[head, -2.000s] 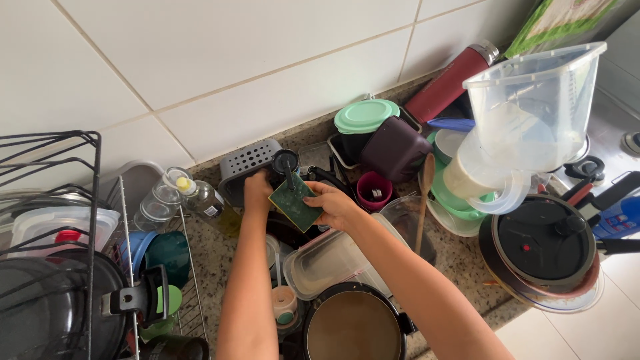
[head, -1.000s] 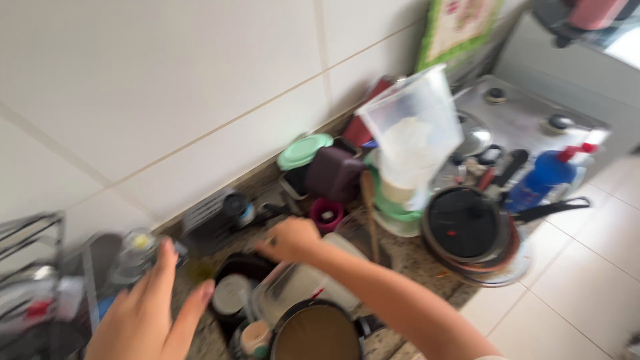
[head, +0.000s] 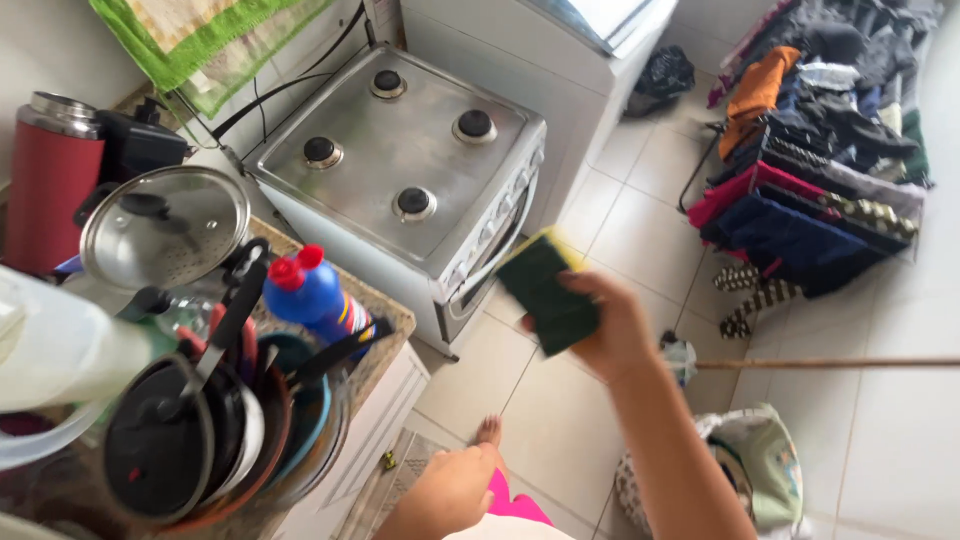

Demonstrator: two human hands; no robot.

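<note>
My right hand (head: pixel 611 326) grips a green and yellow scouring sponge (head: pixel 551 300), held up above the tiled floor with its dark green side showing. My left hand (head: pixel 450 491) is low in front of my body, blurred, its fingers curled; whether it holds anything is hidden. At the left, a stack of pans and bowls with a black lidded pan (head: pixel 157 442) stands on the granite counter (head: pixel 397 311). Beside the stack is a blue bottle with a red cap (head: pixel 319 296). A glass lid (head: pixel 165 225) leans behind them, near a red thermos (head: pixel 52 180).
A four-burner stove (head: pixel 390 150) stands past the counter's end, with a white appliance (head: pixel 517 82) behind it. Clothes hang on a drying rack (head: pixel 810 187) at the right. A fabric basket (head: pixel 757 465) and a broom handle (head: pixel 825 363) are below it.
The view has swung far right from the crowded counter to the stove and floor. The sponge, earlier in my hands over the counter, is now held up by my right hand.
</note>
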